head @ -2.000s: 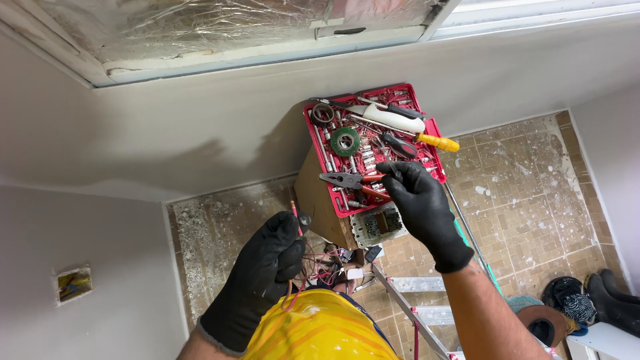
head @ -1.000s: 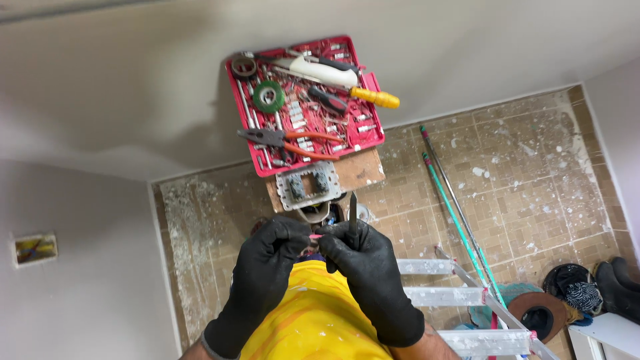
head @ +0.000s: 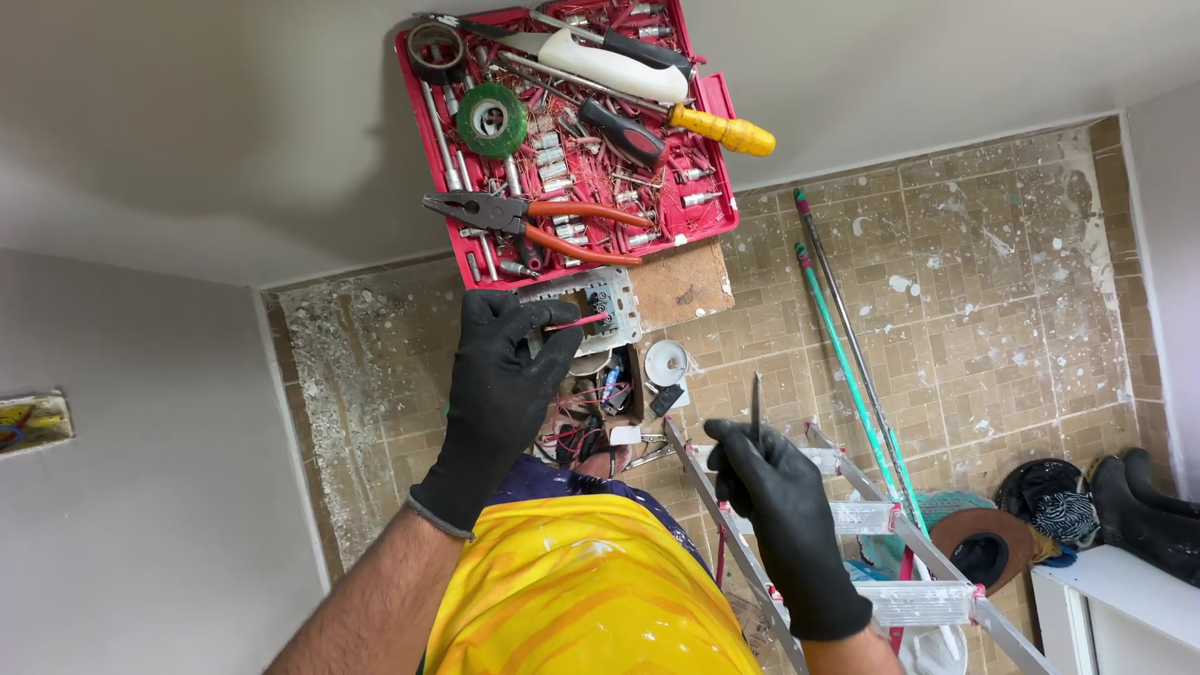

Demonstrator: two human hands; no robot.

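Both my hands wear black gloves. My left hand (head: 506, 375) pinches a short piece of red wire (head: 581, 322) between thumb and fingertips, just over a grey electrical mounting frame (head: 622, 328). Lower right, my right hand (head: 778, 516) is closed around a thin tool whose narrow dark metal blade (head: 756, 403) points up; its handle is hidden. Beyond my left hand lies a red socket-set case (head: 689, 220) strewn with wire bits. On it rest combination pliers with orange handles (head: 534, 225), a roll of green tape (head: 492, 120), a white-handled knife (head: 614, 67) and a yellow-handled screwdriver (head: 722, 129).
An aluminium stepladder (head: 919, 603) stands at the lower right. Two poles (head: 848, 366) lean beyond it, near a brown hat (head: 982, 551) and black rubber boots (head: 1144, 511). An open wall box (head: 36, 422) with wires is at the left. Loose wires (head: 577, 412) lie below the mounting frame.
My hands, together one second ago, are now apart: the left with the red wire over the mounting frame, the right lower right with the thin tool. The pliers, near my right hand two seconds ago, lie on the case.
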